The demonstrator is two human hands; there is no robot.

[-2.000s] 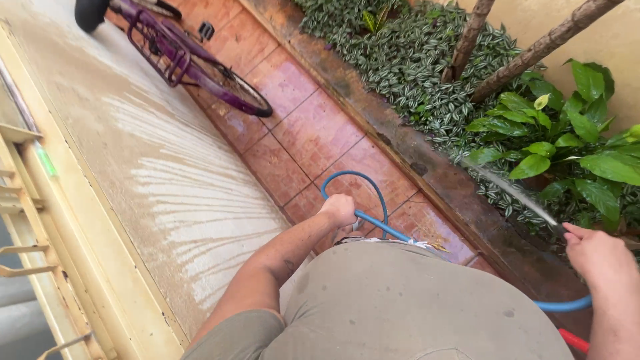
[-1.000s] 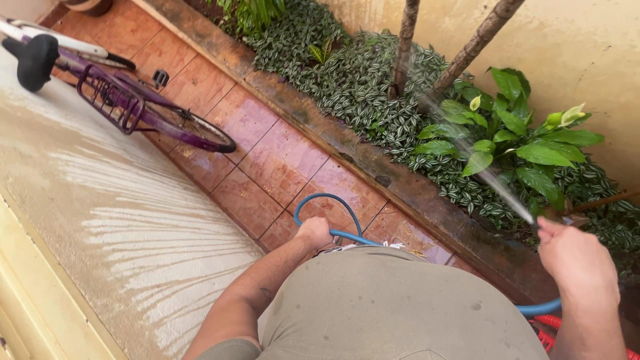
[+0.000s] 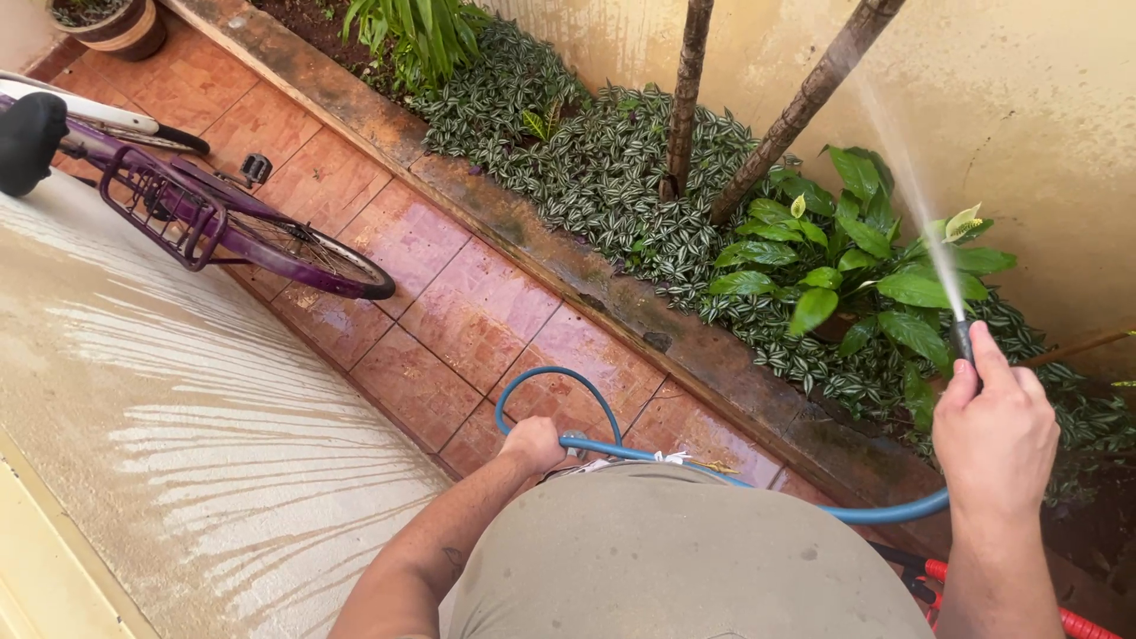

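My right hand (image 3: pixel 998 413), at the right, is closed around a black hose nozzle (image 3: pixel 963 344). A white water jet (image 3: pixel 910 186) leaves it up and to the left, in front of the yellow wall. My left hand (image 3: pixel 532 444) grips a blue garden hose (image 3: pixel 557 371) near my waist; the hose loops over the tiles there, and another stretch (image 3: pixel 896 512) passes on the right of my body toward my right hand. A peace lily (image 3: pixel 856 235) with broad green leaves grows just beyond the nozzle.
A purple bicycle (image 3: pixel 213 200) stands on wet terracotta tiles (image 3: pixel 479 306) at left. A low ledge (image 3: pixel 568 248) borders the bed of striped ground cover (image 3: pixel 586 169), where two thin trunks (image 3: pixel 688 98) rise. A potted plant (image 3: pixel 124 31) is at upper left. Streaked wall (image 3: pixel 266 470) lies left; red coiled tubing (image 3: pixel 1078 621) lower right.
The jet was across the ground cover and lily; it now points higher, across the yellow wall. My right hand's wrist has turned upward. The view has shifted toward the garden wall.
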